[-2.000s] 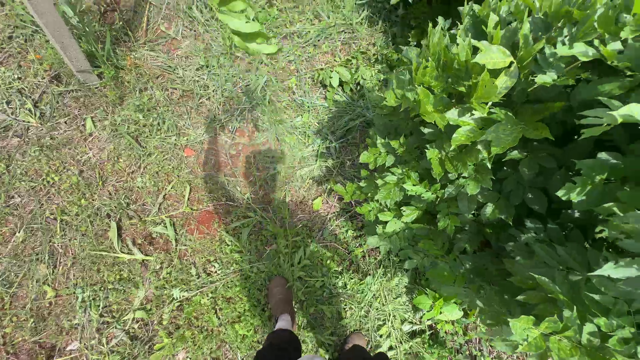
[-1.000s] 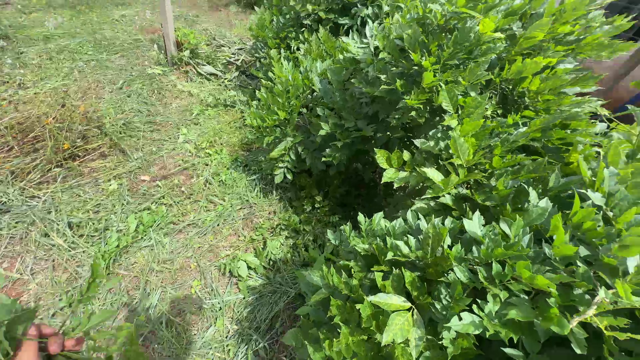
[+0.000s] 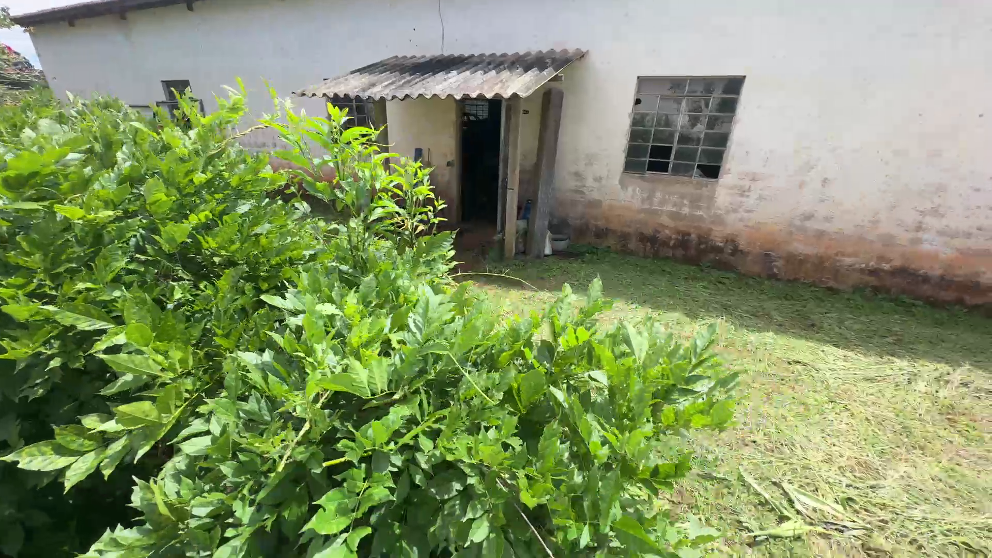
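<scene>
Neither of my hands shows in the head view now, so what they hold is hidden. A dense, leafy green shrub [image 3: 372,372] fills the left and the lower middle of the view, close to me. Lighter young shoots [image 3: 387,186] rise above its top. On the grass at the lower right lie some cut or fallen long leaves [image 3: 806,511].
Behind the shrub stands a whitewashed building wall [image 3: 837,139] with a paned window [image 3: 685,126]. A corrugated awning [image 3: 449,75] on posts [image 3: 547,170] shelters a dark doorway [image 3: 480,167]. A pale basin [image 3: 559,242] sits beside a post. Grass [image 3: 852,403] covers the ground at right.
The view has swung up from the ground and shrub to the building. A hand holding green leaves, at the lower left one second ago, is out of view.
</scene>
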